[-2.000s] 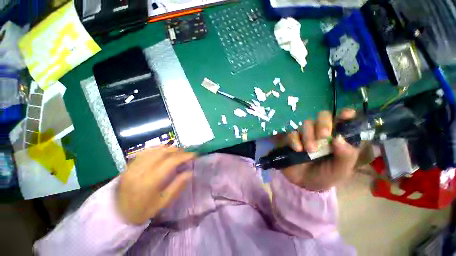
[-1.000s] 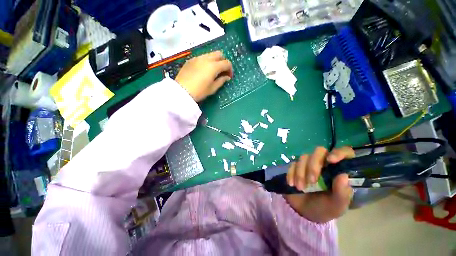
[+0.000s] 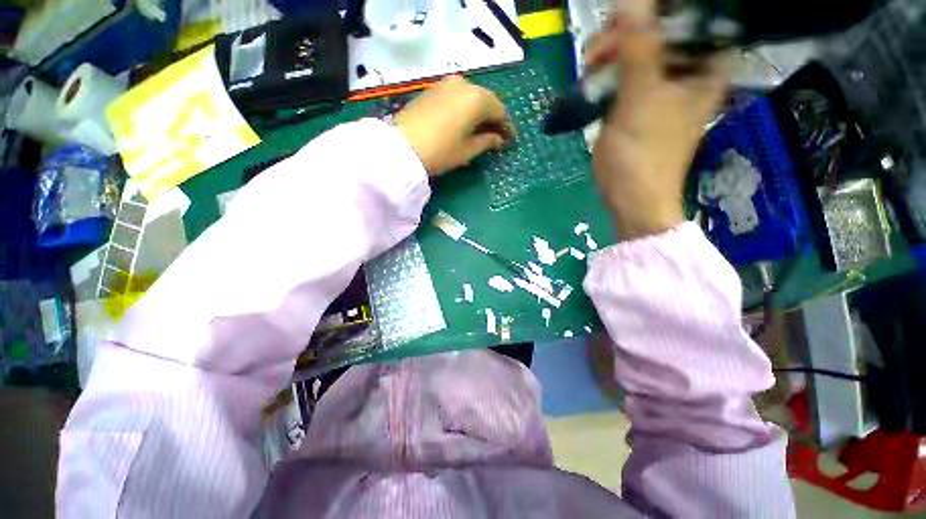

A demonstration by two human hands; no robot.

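Observation:
My left hand (image 3: 452,127) rests with curled fingers at the left edge of the clear dotted mat (image 3: 538,167); whether it pinches anything is hidden. My right hand (image 3: 660,112), blurred, grips the black screwdriver (image 3: 579,114), its tip pointing left over the mat's upper part near my left fingers. The display module (image 3: 340,329) lies mostly hidden under my left sleeve, with its lower end showing on the silvery bubble wrap (image 3: 408,294).
A thin tool with a pale end (image 3: 449,225) lies beside scattered white scraps (image 3: 543,274). A blue tray (image 3: 762,182) with pale pieces stands right. A black box (image 3: 284,66), an orange stick (image 3: 406,88) and a white panel (image 3: 447,51) lie at the back.
My left hand moved from the display's lower end to the dotted mat and stayed there. My right hand lifted the screwdriver from the bench's front edge up to the mat.

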